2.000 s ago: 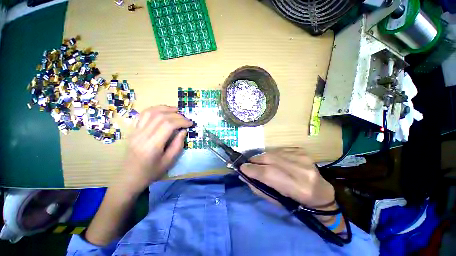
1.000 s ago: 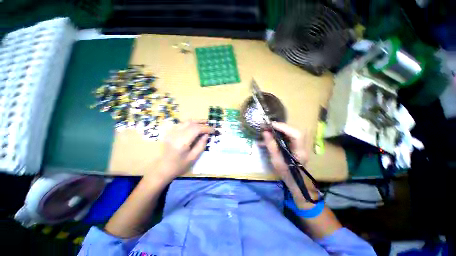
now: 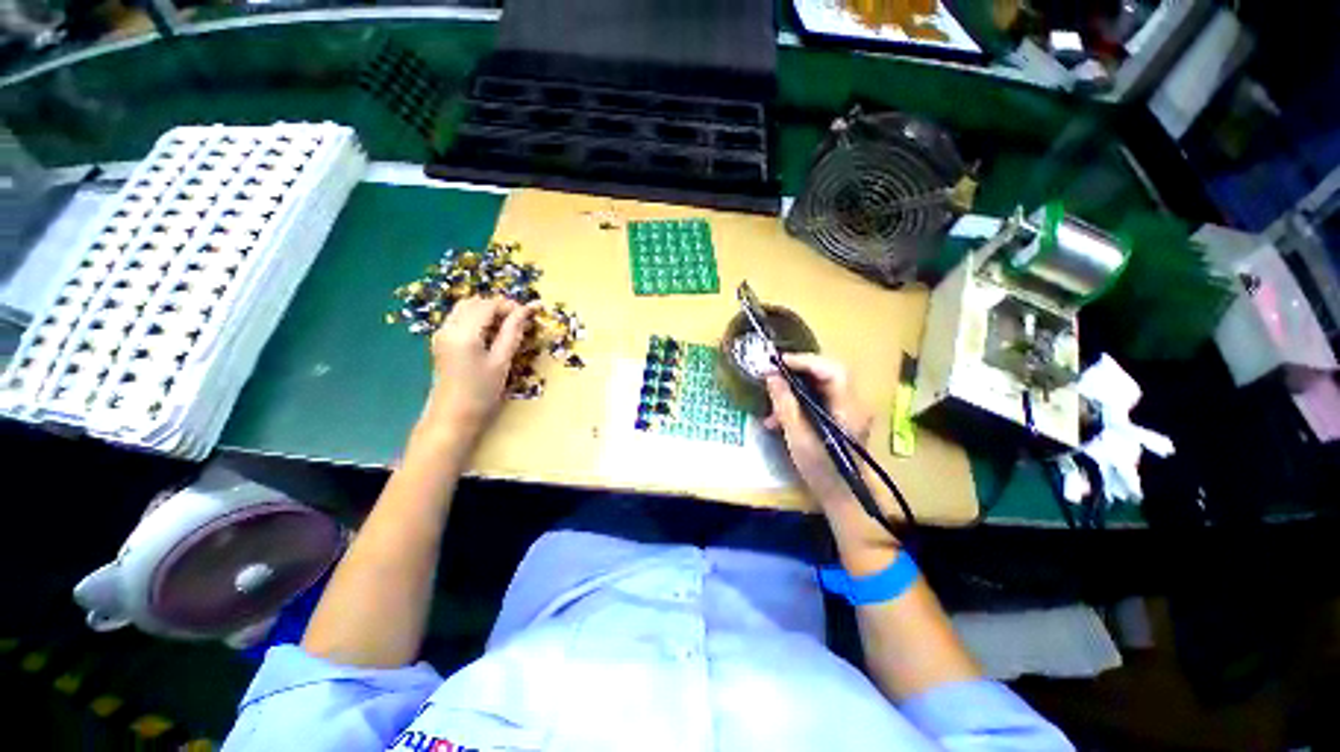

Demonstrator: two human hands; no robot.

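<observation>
My left hand (image 3: 478,357) is over the right part of the loose pile of small components (image 3: 445,279), fingertips down among them; whether it grips one is hidden. My right hand (image 3: 826,426) holds the black soldering iron (image 3: 817,417), its tip pointing up and away above the brown tip cleaner pot (image 3: 794,335), which has silvery shavings inside. The worked green circuit board panel (image 3: 711,397) lies near my body on a white sheet (image 3: 610,458). Black components fill its left columns. A spare green panel (image 3: 673,256) lies farther away.
A solder feeder (image 3: 955,354) with a solder reel (image 3: 1073,253) stands right, a yellow-green strip (image 3: 904,417) beside it. A black fan (image 3: 877,199) and black tray (image 3: 617,135) are at the back. White moulded trays (image 3: 184,279) stand left. A white-and-pink fan (image 3: 221,566) is below the bench.
My left hand has moved from the worked panel to the component pile. My right hand has moved the iron from the panel to above the pot. The view has shifted, showing more of the back.
</observation>
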